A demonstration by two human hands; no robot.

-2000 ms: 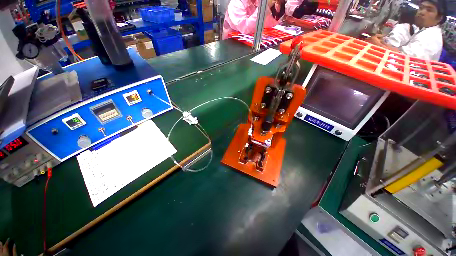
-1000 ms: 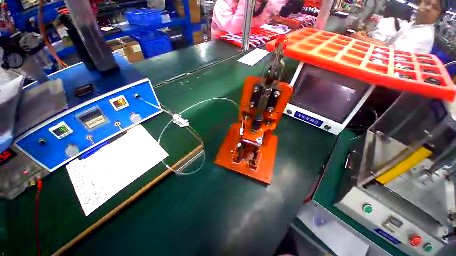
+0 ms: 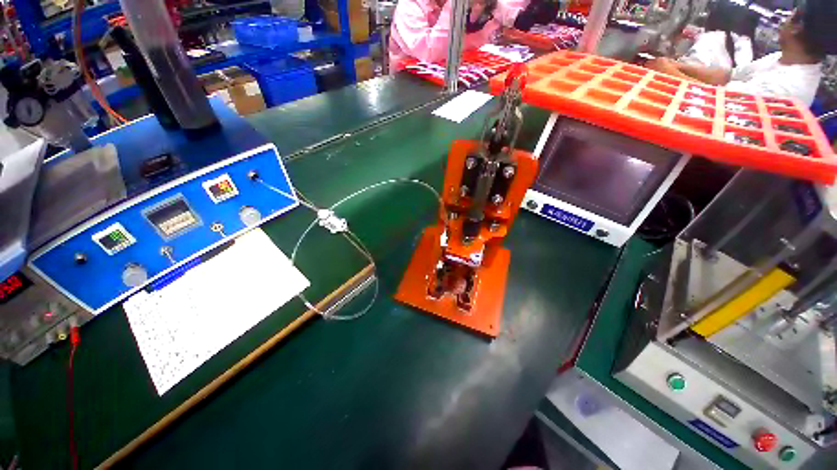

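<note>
The orange toggle-clamp test fixture (image 3: pixel 473 239) stands on the green bench (image 3: pixel 395 386) in front of me, with dark metal clamp parts on its upright. A thin clear air tube (image 3: pixel 390 183) loops from the blue control box (image 3: pixel 165 225) through a small whitish inline fitting (image 3: pixel 332 221) toward the fixture. A white record sheet (image 3: pixel 216 307) with a blue pen (image 3: pixel 188 269) lies before the box. Neither of my hands can be made out. A small dark and pinkish patch at the bottom edge is too cut off to identify.
An orange-red blister tray (image 3: pixel 670 108) with dark units in some pockets sits above the display monitor (image 3: pixel 601 174). A pneumatic press (image 3: pixel 734 367) is at right. A power supply (image 3: pixel 37 321) with a red lead is at left. People in pink and white workwear are behind.
The view has turned slightly, so the bench things sit farther left than in the oldest frame. A finger-like shape at the bottom left has gone. The person at back right has turned away.
</note>
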